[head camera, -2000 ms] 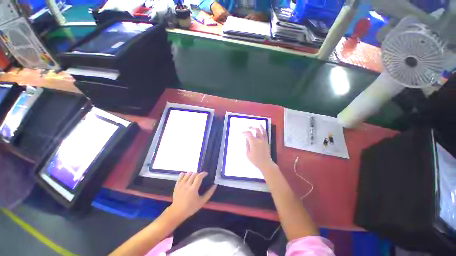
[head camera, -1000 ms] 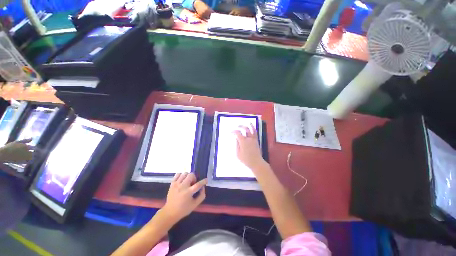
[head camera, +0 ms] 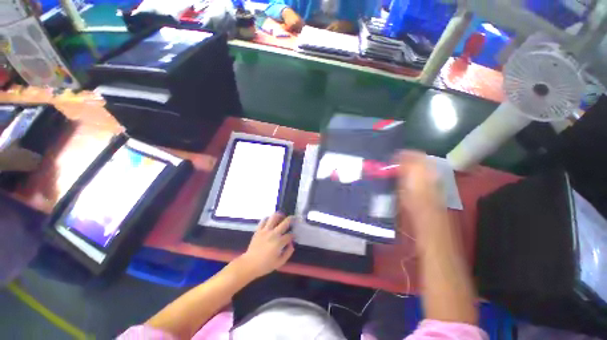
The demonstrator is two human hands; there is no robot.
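A tablet (head camera: 356, 182) is tilted up off the right foam tray (head camera: 336, 255). Its dark glossy face shows reflections and a white band along its lower edge. My right hand (head camera: 419, 179), blurred, is at its right edge and holds it there; the fingers are not clear. My left hand (head camera: 271, 244) rests at the lower right corner of the left tray, fingers bent, with nothing seen in it. The left tablet (head camera: 251, 179) lies flat in its pale liner with a white screen.
Another tablet in a tilted black tray (head camera: 113, 196) is at left. Stacked trays stand at back left (head camera: 166, 93) and right (head camera: 526, 239). A paper sheet (head camera: 447, 179) lies behind my right hand. A fan (head camera: 542, 86) stands beyond. Another person's hand (head camera: 20, 159) is at far left.
The right tablet has been lifted and tilted from its tray, and its white screen has turned dark. My right hand moved from its screen to its right edge. The trays at far left have shifted.
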